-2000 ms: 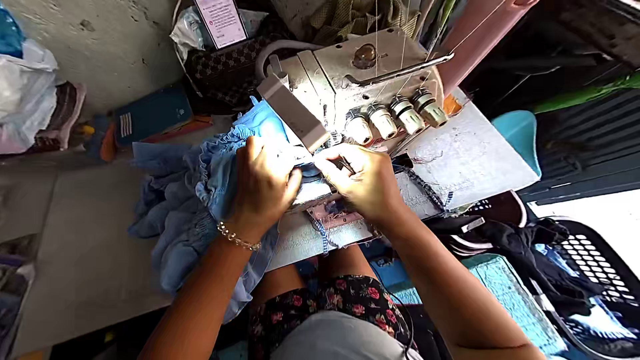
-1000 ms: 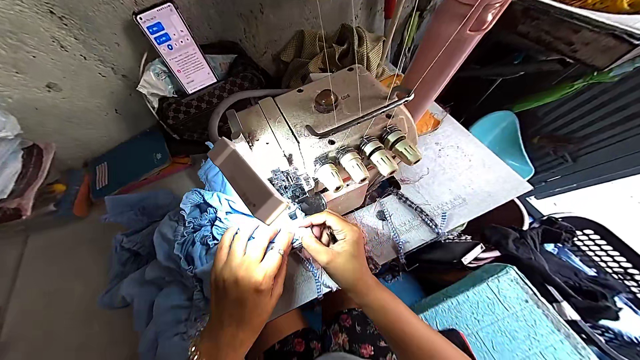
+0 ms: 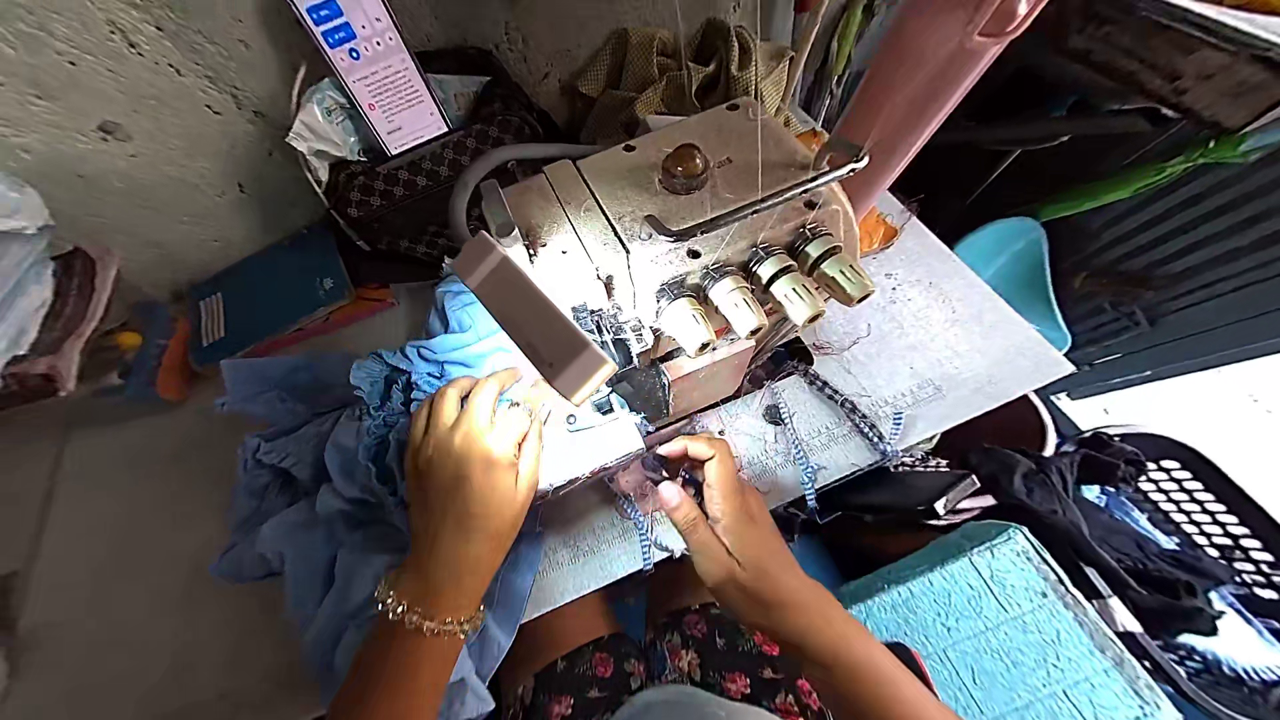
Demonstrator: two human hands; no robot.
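Note:
A serger sewing machine (image 3: pixel 690 200) with several tension dials (image 3: pixel 735 300) and a lit lamp bar (image 3: pixel 535 320) stands before me. Blue gathered fabric (image 3: pixel 340 490) lies left of its needle area and hangs over the table edge. My left hand (image 3: pixel 475 460) rests on the machine's bed plate beside the fabric, fingers slightly bent; whether it grips cloth is unclear. My right hand (image 3: pixel 705 490), below the presser foot area, has its thumb and fingers curled around a small dark thing (image 3: pixel 665 468), possibly thread snips. Striped fabric strips (image 3: pixel 800 460) hang at the table's front.
A phone (image 3: pixel 380 75) leans on a patterned bag (image 3: pixel 430 180) at the wall. A blue notebook (image 3: pixel 268 295) lies at left. To the right are a turquoise box (image 3: pixel 990 630), a black basket (image 3: pixel 1200 520) with clothes and a pink post (image 3: pixel 930 90).
My right hand has moved down from the needle area, away from my left hand. The hands were close together at the presser foot one second ago.

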